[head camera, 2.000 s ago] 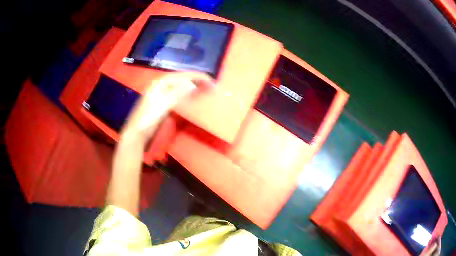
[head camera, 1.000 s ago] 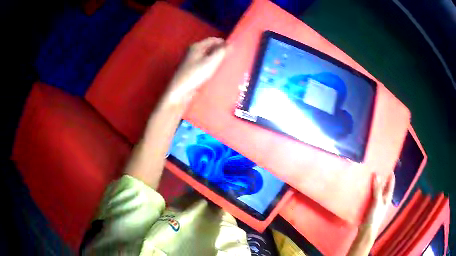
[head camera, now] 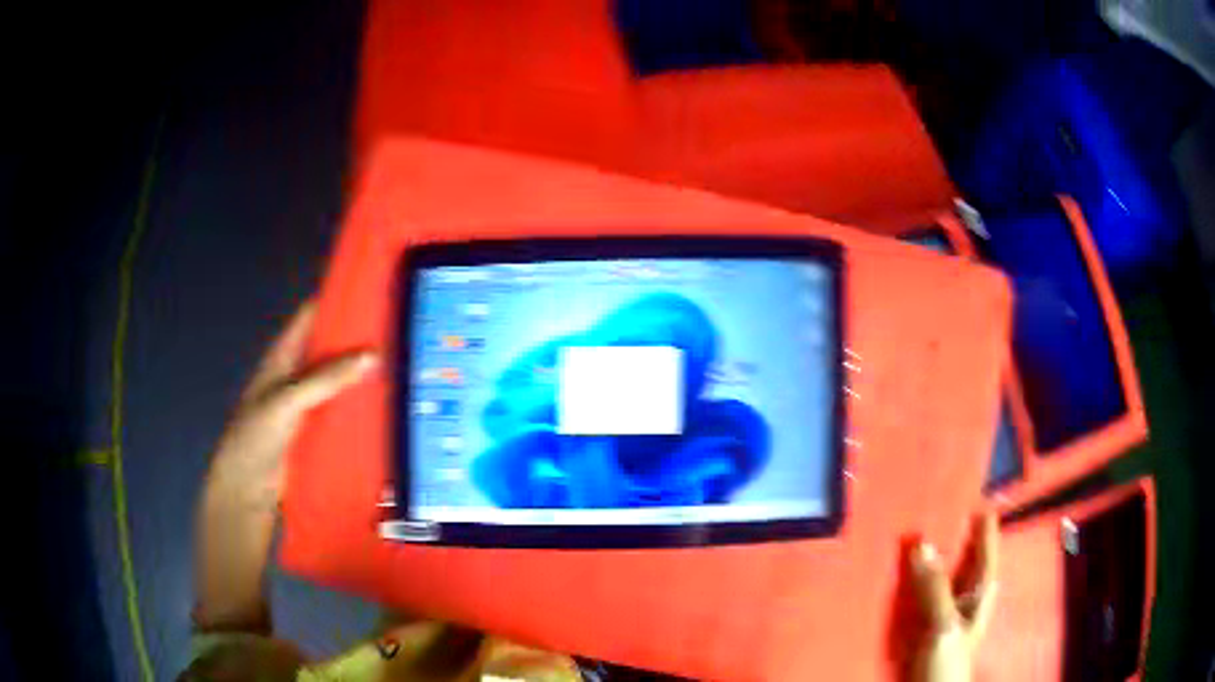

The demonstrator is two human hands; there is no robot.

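A tablet computer (head camera: 620,393) lies face up on a red foam tray (head camera: 919,360). Its lit screen shows the blue swirl wallpaper, icons at the left and a small white window in the middle. A small white sticker is at its lower left corner. My left hand (head camera: 300,373) grips the tray's left edge, thumb on top, fingers out of sight. My right hand (head camera: 957,600) is at the tray's lower right edge, thumb and a finger on top; the rest is hidden or cut off. The picture is somewhat blurred.
More red foam (head camera: 786,133) lies behind the tray. At the right are a dark tablet (head camera: 1059,320) on foam and, below it, another dark tablet (head camera: 1109,586). A person in blue clothing (head camera: 1086,147) is at the upper right. A yellow line (head camera: 123,333) runs along the grey floor at the left.
My view has swung to the left. The foam tray with the lit tablet, held at both sides, has moved away from the other tablets and towards the floor side.
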